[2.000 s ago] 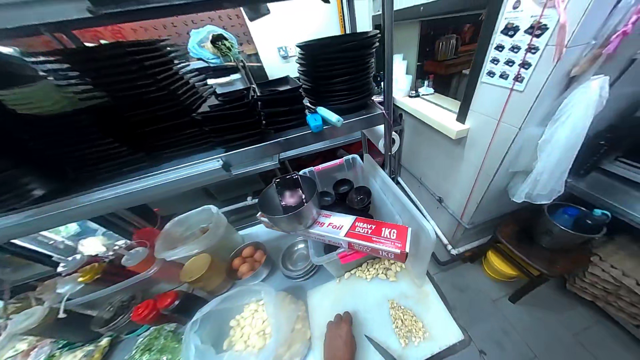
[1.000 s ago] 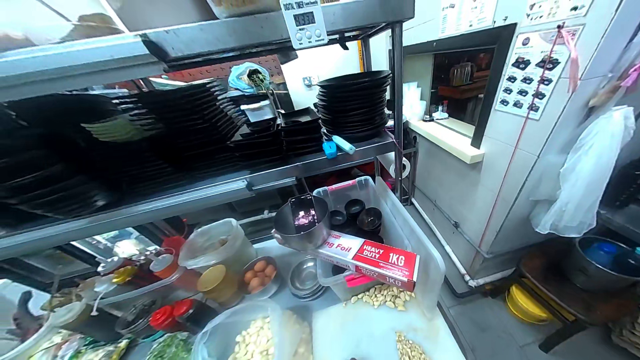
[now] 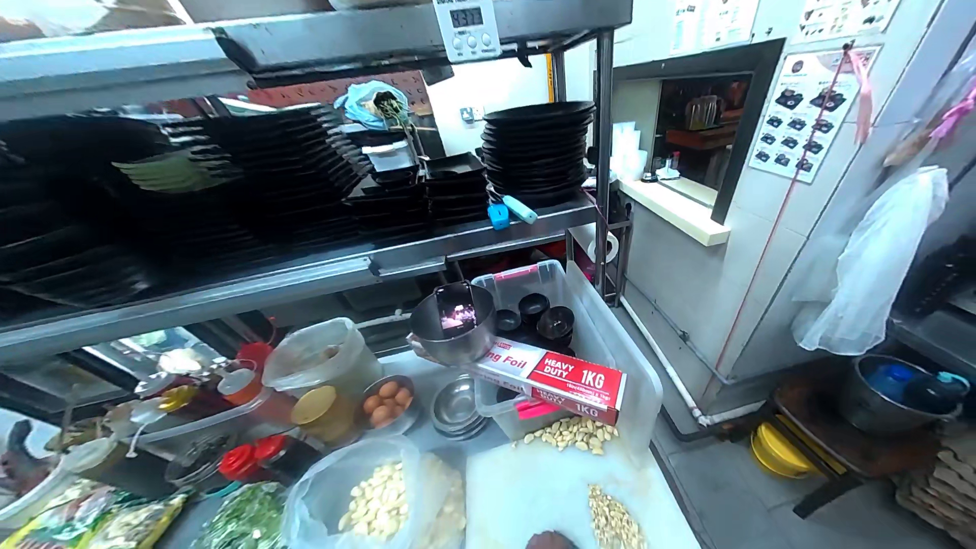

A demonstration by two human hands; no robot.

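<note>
At the bottom edge, a small part of one of my hands shows on the white cutting board; which hand it is and its fingers cannot be made out. Beside it on the right lies a pile of chopped garlic. Whole peeled garlic cloves are heaped at the board's far edge, and more cloves fill a plastic-lined container on the left. No knife shows now. My other hand is out of view.
A foil box and a metal pot holding a phone rest at the plastic bin. Metal bowls, a bowl of eggs and red-capped bottles stand left. Stacked black plates fill the shelf above.
The view has tilted upward. Two seconds ago a hand lay on the board with a knife to its right; now only a bit of a hand shows at the lower edge.
</note>
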